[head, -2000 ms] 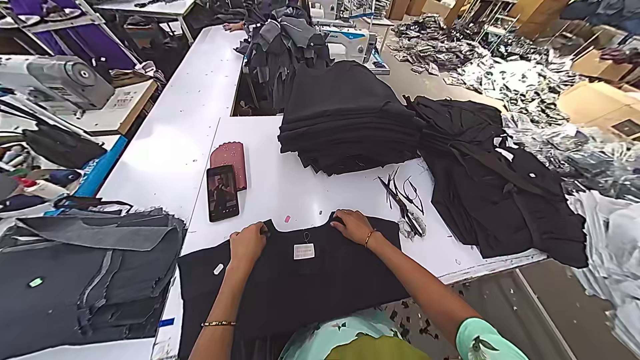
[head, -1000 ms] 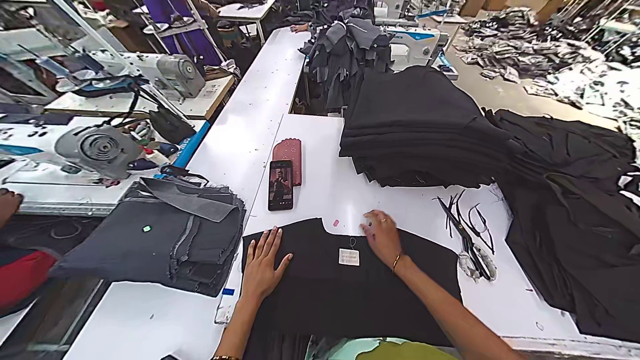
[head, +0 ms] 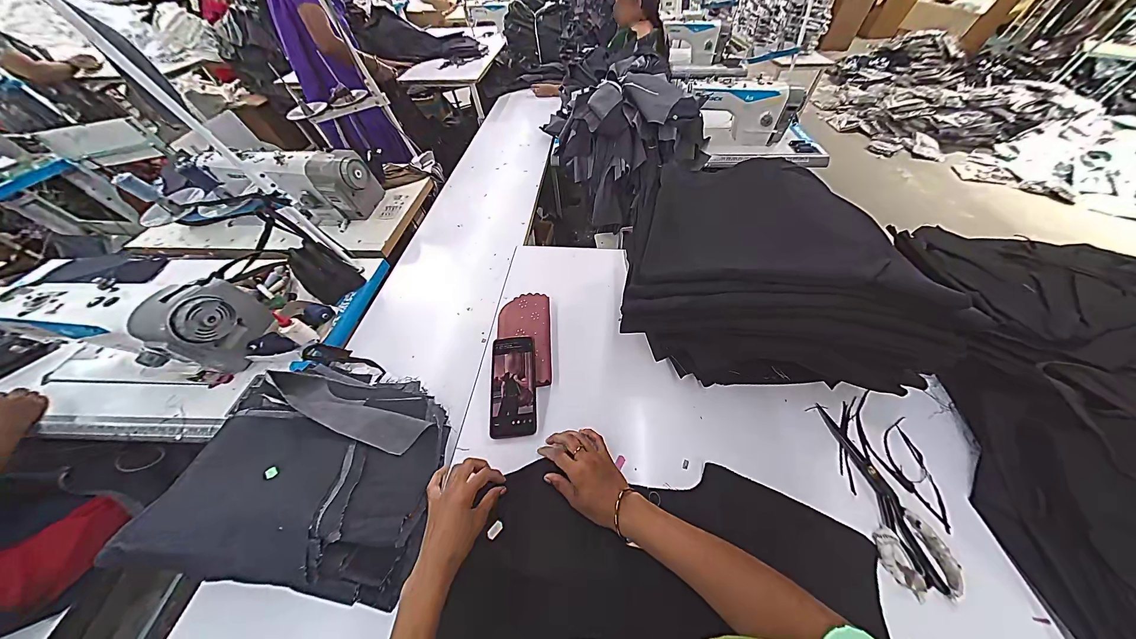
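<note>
A black garment piece [head: 710, 550] lies spread on the white table in front of me. My left hand [head: 463, 497] rests at its upper left edge, fingers curled; whether it pinches the cloth I cannot tell. My right hand [head: 581, 470] lies on the top edge just to the right, its fingers bent over the cloth. A small white tag [head: 494, 530] sits on the fabric between the hands. Beyond them a smartphone [head: 513, 390] with a lit screen lies partly on a pink scalloped case [head: 538, 324]. Scissors [head: 887, 506] with wrapped handles lie at the right among black strips.
A tall stack of black cloth [head: 781, 284] stands at the back right, with more black fabric [head: 1065, 355] beside it. Folded dark grey pieces [head: 240, 497] lie at left. Sewing machines [head: 204, 319] line the left side. Another person's hand [head: 19, 413] shows at the left edge.
My right hand has moved left along the garment's top edge, close to my left hand, and now covers the neckline area. Both hands' fingers are more bent than a second ago.
</note>
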